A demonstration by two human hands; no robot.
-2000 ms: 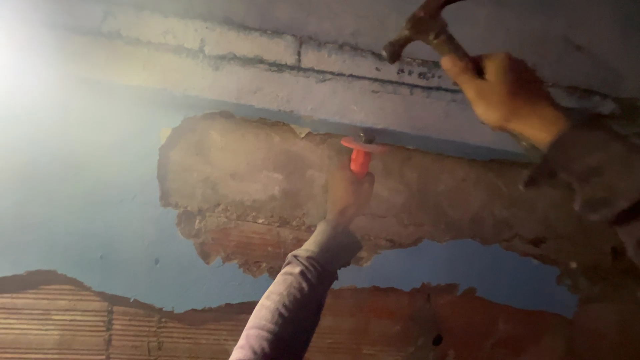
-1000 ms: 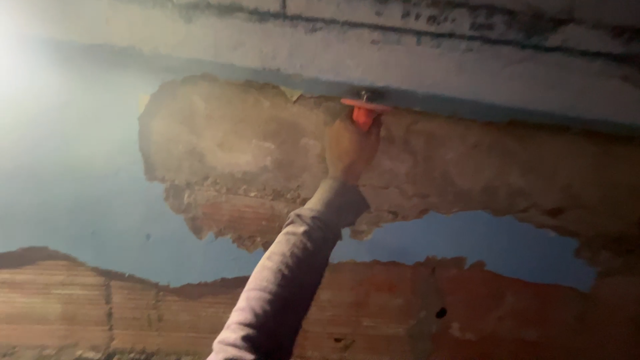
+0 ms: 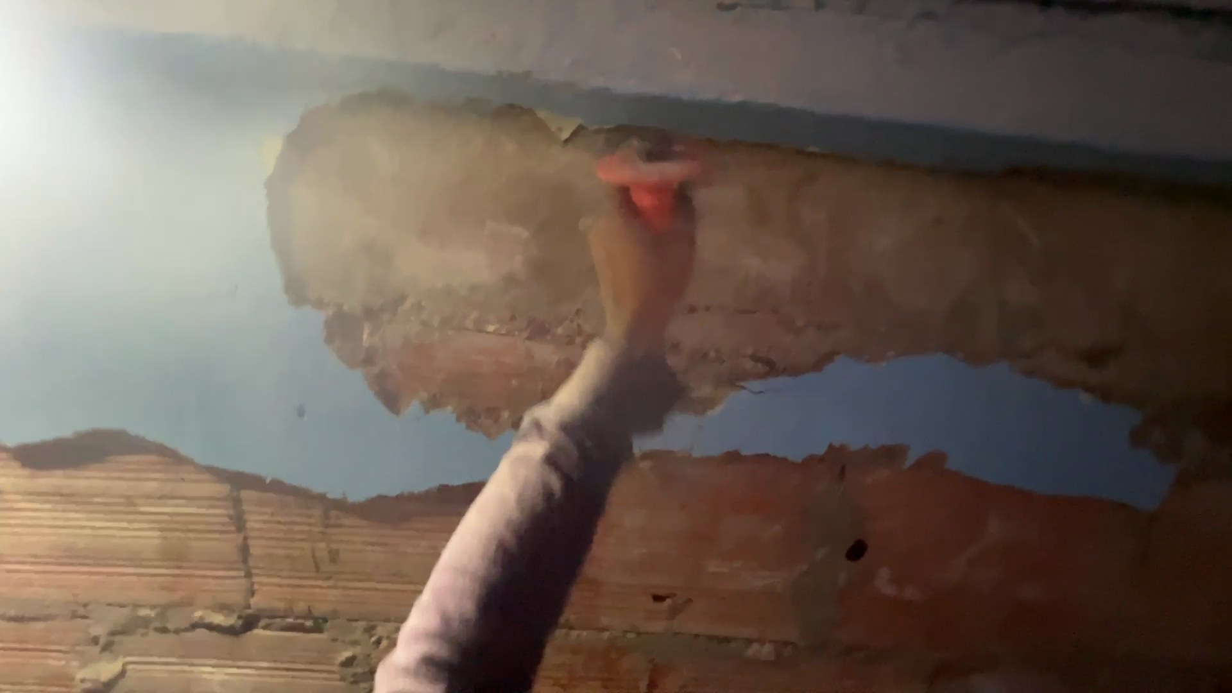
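Observation:
My left hand (image 3: 643, 260) is raised against the wall, closed around the red grip of a chisel (image 3: 653, 188) with a round hand guard. The guard is blurred, and the tool's upper end lies at the top edge of a bare, chipped patch of wall (image 3: 433, 212), just below a strip of blue paint (image 3: 770, 120). My right hand and the hammer are not in view.
Blue painted plaster (image 3: 144, 337) with ragged edges surrounds the patch at left and below. Exposed hollow clay bricks (image 3: 125, 529) run along the bottom. A pale band (image 3: 866, 77) crosses the top. Bright light glares at upper left.
My right hand, holding a hammer at upper right two seconds ago, has gone out of view. My left hand still holds the chisel at the patch's top edge.

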